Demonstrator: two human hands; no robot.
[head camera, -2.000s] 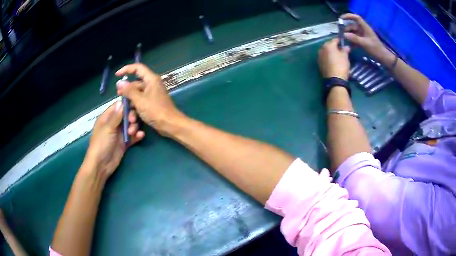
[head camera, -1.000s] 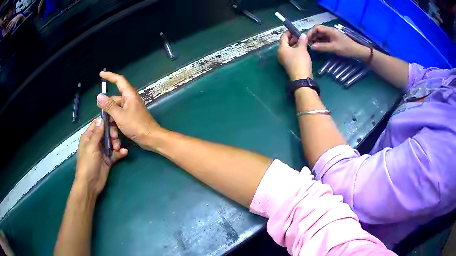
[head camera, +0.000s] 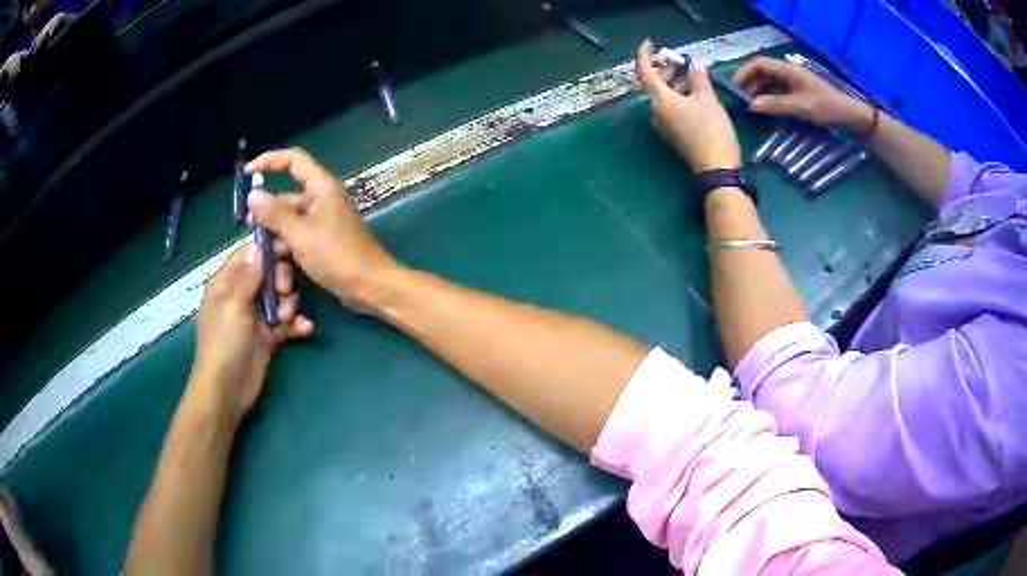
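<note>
A slim dark pen (head camera: 268, 276) with a white upper end stands nearly upright between my hands, above the bench near the rail. My left hand (head camera: 239, 321) holds its dark lower part, with the fingers curled around it. My right hand (head camera: 310, 225) is at the upper end, thumb against the pen just below the white tip and forefinger arched above it. Whether the forefinger touches the tip cannot be told.
Loose pens (head camera: 386, 92) lie spaced out on the dark belt beyond the pale, chipped rail (head camera: 496, 135). At right a person in purple holds a pen beside a row of pens (head camera: 809, 155) on the green bench (head camera: 496, 338). A blue bin (head camera: 912, 68) is at upper right.
My hands stay on the pen. The white end, covered by my fingers at first, now shows above my thumb. The neighbour's hands have shifted around their pen, and the view has moved slightly.
</note>
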